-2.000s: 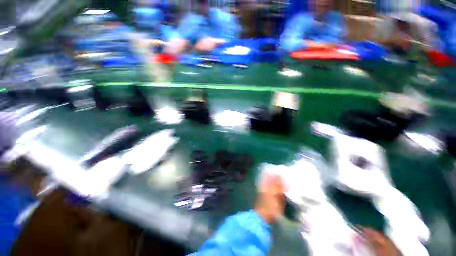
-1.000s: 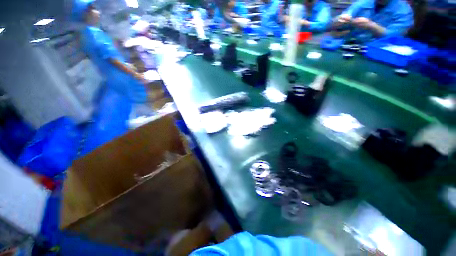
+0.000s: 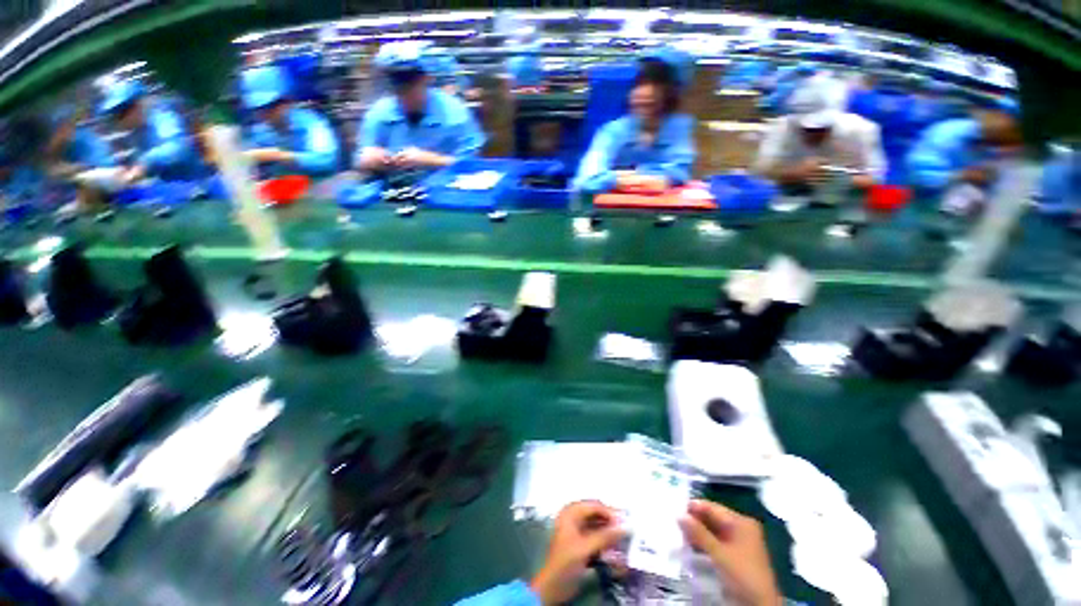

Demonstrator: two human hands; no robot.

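My left hand [image 3: 576,549] and my right hand [image 3: 729,547] are at the lower middle, on either side of a clear accessory bag [image 3: 656,533] with white printed contents. Fingers of both hands pinch it. A dark item shows below my left fingers, too blurred to name. A whitish flat bag stack [image 3: 569,476] lies just behind my left hand. Round white sheets [image 3: 832,533] overlap to the right of my right hand. A white insert pad [image 3: 718,417] with a dark centre hole lies behind them.
Black rings [image 3: 409,479] lie heaped at left, beside clear plastic bags [image 3: 208,456] and a long dark bundle [image 3: 101,436]. Open black boxes [image 3: 504,337] stand in a row behind. Long white insert blocks [image 3: 990,474] lie at right. Workers in blue sit across the line.
The view has swung from the carton at left back to the bench. Both hands now show at the accessory bag; one second ago mainly a blue sleeve showed at the bottom edge.
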